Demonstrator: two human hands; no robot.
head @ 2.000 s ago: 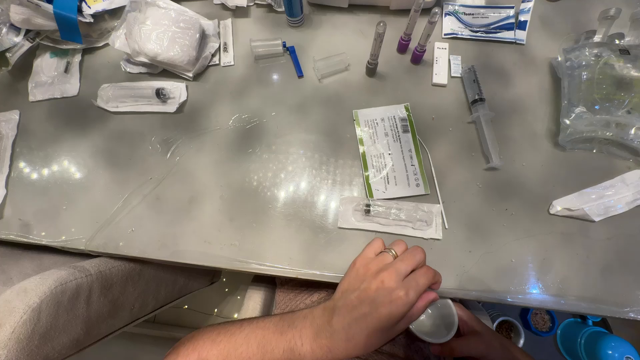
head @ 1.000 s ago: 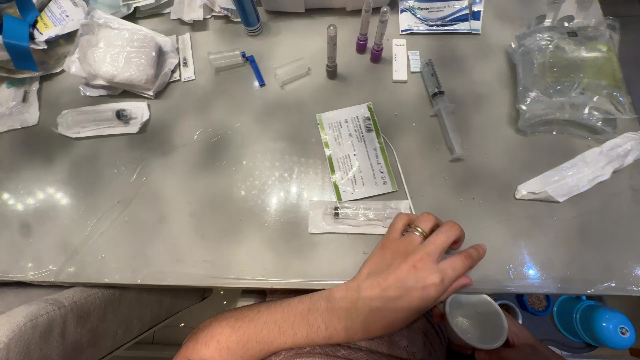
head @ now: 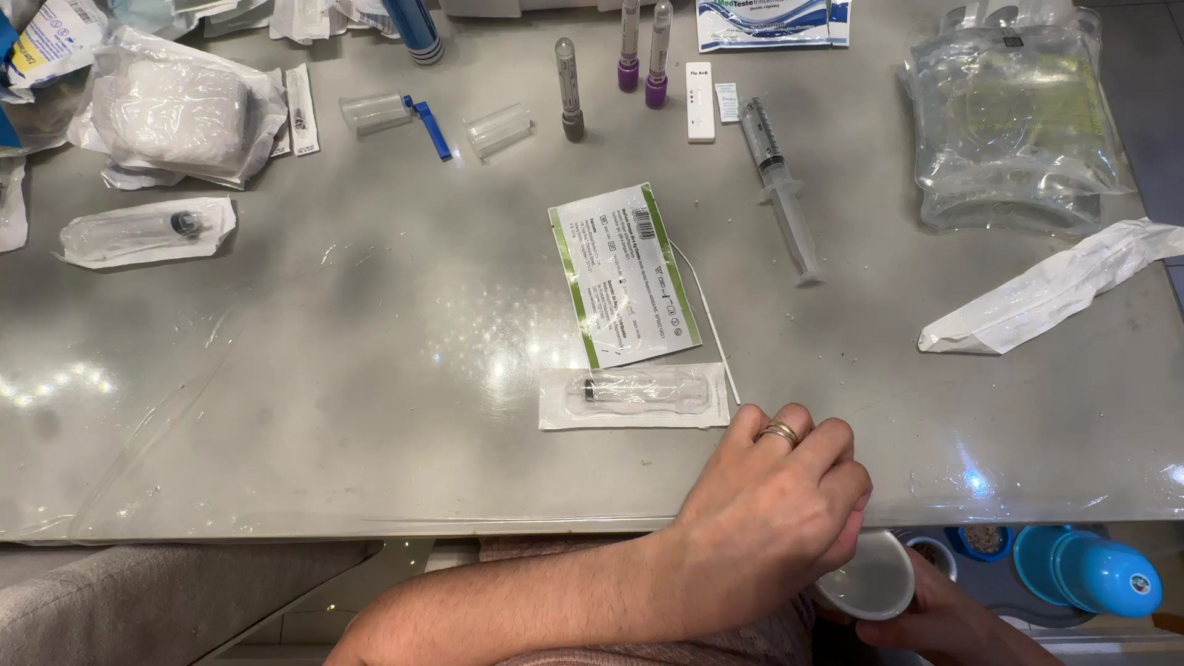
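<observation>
My left hand (head: 777, 509) is palm down with curled fingers over the table's near edge; whether anything is between its fingertips is hidden. Just below it, my right hand (head: 934, 615) grips a whitish cup (head: 869, 578), partly covered by my left hand. A packaged syringe (head: 638, 396) lies left of my left knuckles, touching or close to a white-and-green printed pouch (head: 629, 277). Along the pouch's right side runs a thin white stick (head: 710, 319), its lower end near my left fingers. An unwrapped large syringe (head: 782, 190) and a white test cassette (head: 700, 102) lie farther back.
Capped sample tubes (head: 571, 92), clear plastic holders (head: 499, 131) and a blue-and-white pouch (head: 773, 23) lie at the back. Packaged gauze (head: 180, 111) is at left, fluid bags (head: 1017, 120) and a white wrapper (head: 1045, 287) at right. A chair (head: 166, 592) stands lower left.
Both hands and the cup have moved right relative to the packaged syringe. My left fingers, more spread one second ago, are curled now. The view has shifted somewhat.
</observation>
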